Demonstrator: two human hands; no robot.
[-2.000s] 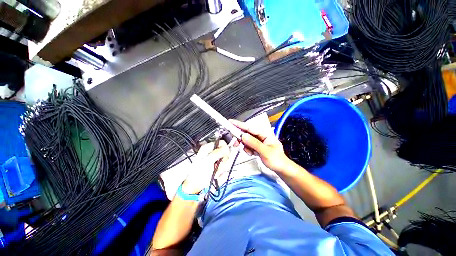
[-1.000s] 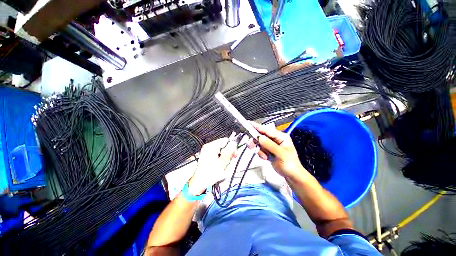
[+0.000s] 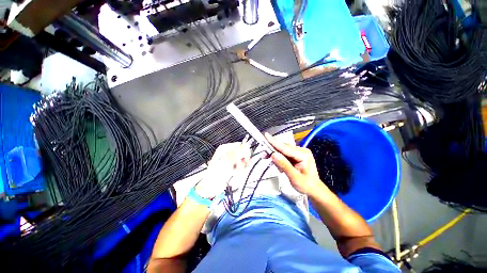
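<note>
My right hand point(image 3: 297, 163) grips the lower end of the flat silvery loading bar point(image 3: 243, 121), which points up and left over the lap. My left hand point(image 3: 223, 166), pale as if gloved, with a light blue band at the wrist, is beside the bar and holds thin black cables point(image 3: 250, 184) that loop down over the lap. The cable ends between the hands are too small to make out. A pale lap cloth point(image 3: 184, 187) lies under the hands. A wide bundle of black cables point(image 3: 283, 98) crosses the bench beyond them.
A blue bucket point(image 3: 375, 184) with short black pieces stands at the right. Pliers point(image 3: 265, 68) with pale handles lie open near the metal mold plate point(image 3: 176, 57). A guide post point(image 3: 101, 42) stands upper left. Blue trays point(image 3: 327, 37) and coiled cables point(image 3: 438, 58) are upper right.
Since the first frame the view has shifted, showing more of the mold. The right hand still grips the bar. The left hand has turned slightly near the cables, palm more visible.
</note>
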